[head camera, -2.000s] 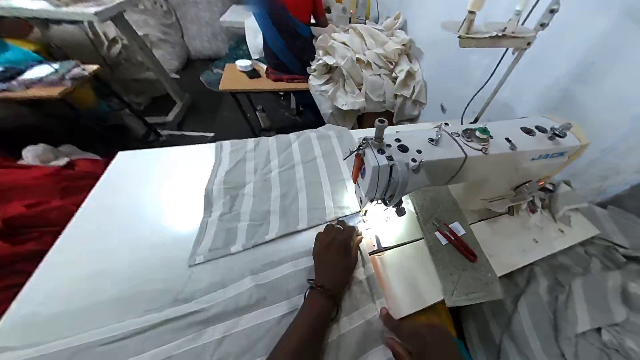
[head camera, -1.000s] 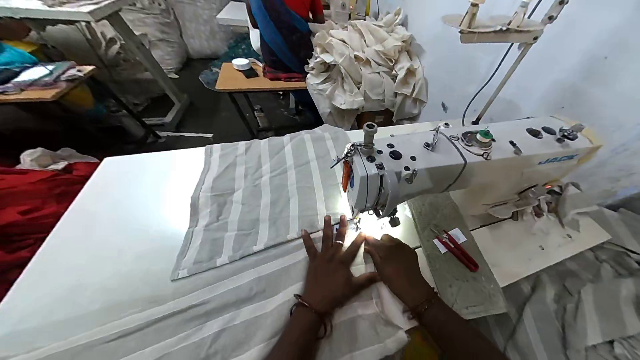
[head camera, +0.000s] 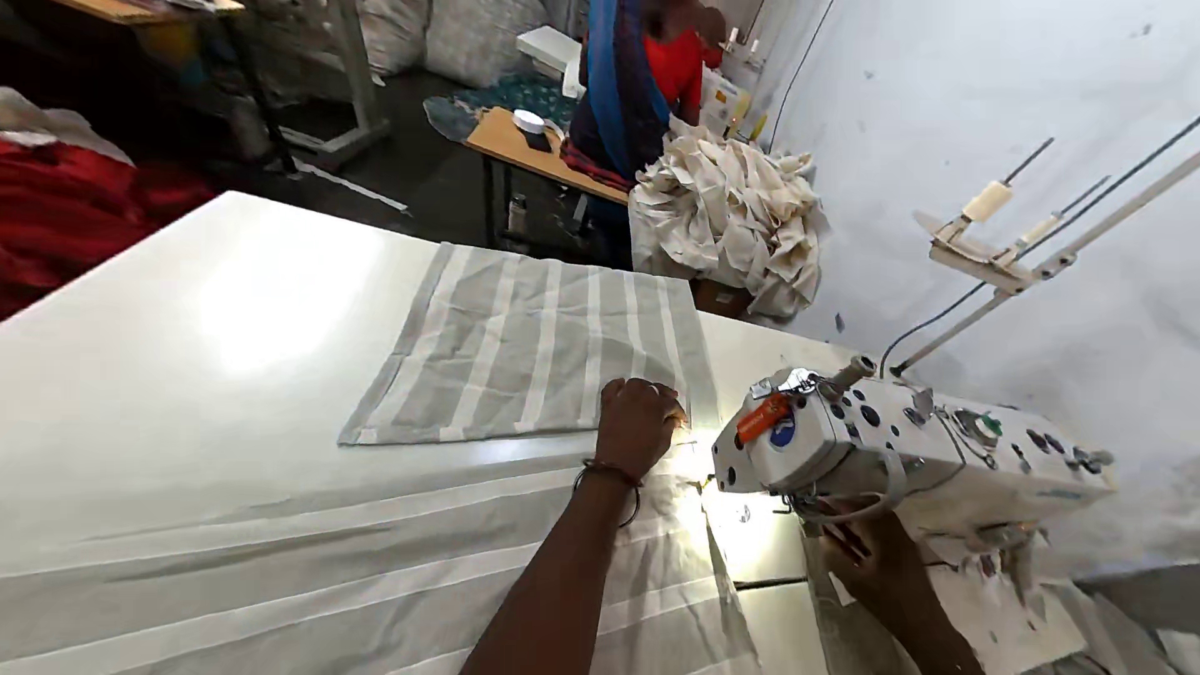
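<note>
A grey-and-white striped fabric piece (head camera: 525, 347) lies on the white sewing table, and my left hand (head camera: 639, 424) has its fingers closed on its lower right corner. Larger striped fabric (head camera: 394, 562) spreads below it, under my left forearm. Just right of my left hand is the lit needle area of a Jack sewing machine (head camera: 937, 450); the needle itself is hidden. Behind the machine head, my right hand (head camera: 867, 553) has its fingers around red thread snips (head camera: 847, 540), which are partly hidden by the fingers and the machine.
A thread stand (head camera: 994, 262) rises behind the machine by the wall. Past the table's far edge are a heap of cream fabric (head camera: 736, 211), a small wooden table (head camera: 520, 150) and a person in red and blue. Red cloth (head camera: 75, 216) lies at left.
My right hand has left the fabric by the needle and moved right to the snips, which lay on the machine bed before. My left hand has closed on the upper piece's corner. The view has turned.
</note>
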